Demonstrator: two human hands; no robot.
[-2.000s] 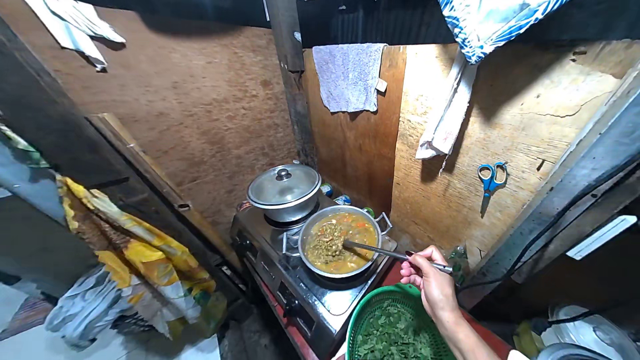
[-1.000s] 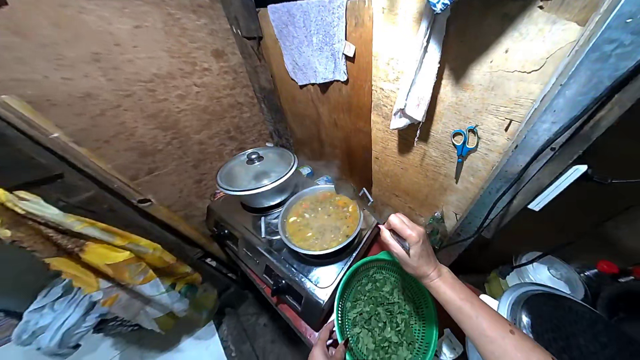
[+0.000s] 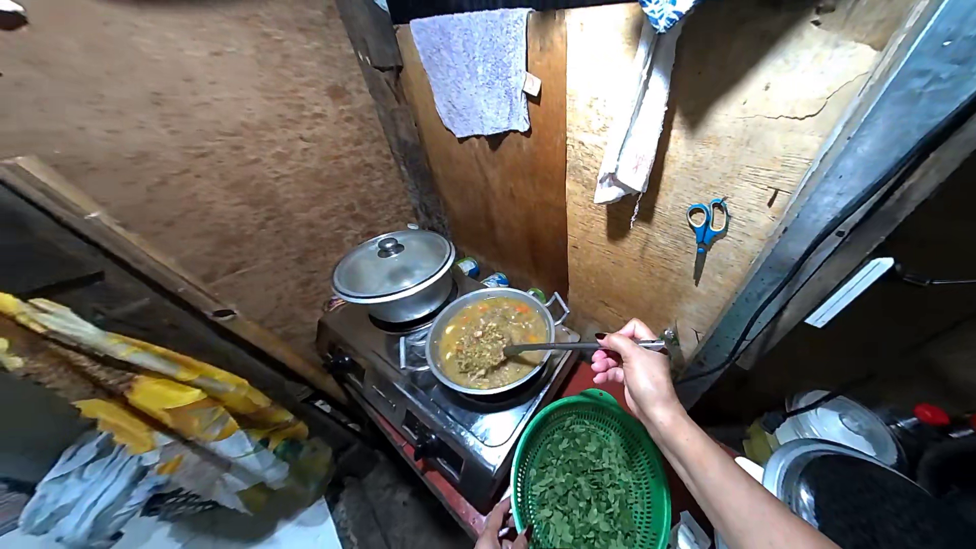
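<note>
My right hand (image 3: 637,366) grips the handle of a ladle (image 3: 560,346), whose bowl end is down in the thick stew of an open metal pot (image 3: 496,389). The stew holds orange pieces and a heap of small beans or similar bits. My left hand (image 3: 499,526), partly cut off at the bottom edge, holds the left rim of a green plastic colander (image 3: 663,488). Loose green leaves (image 3: 583,480) fill the colander. The open pot sits on the right burner of a two-burner gas stove (image 3: 427,396); a lidded metal pot (image 3: 393,274) stands on the left burner.
Cans (image 3: 496,280) stand behind the stove. Blue-handled scissors (image 3: 707,226), a grey towel (image 3: 480,72) and a white cloth (image 3: 637,130) hang on the wooden walls. Yellow patterned cloth (image 3: 175,396) hangs at the left. Metal pots and lids (image 3: 839,427) lie at the lower right.
The left hand, not visible two seconds ago, is at the colander. The ladle was raised near the pot's right edge one second ago and is now down in the stew.
</note>
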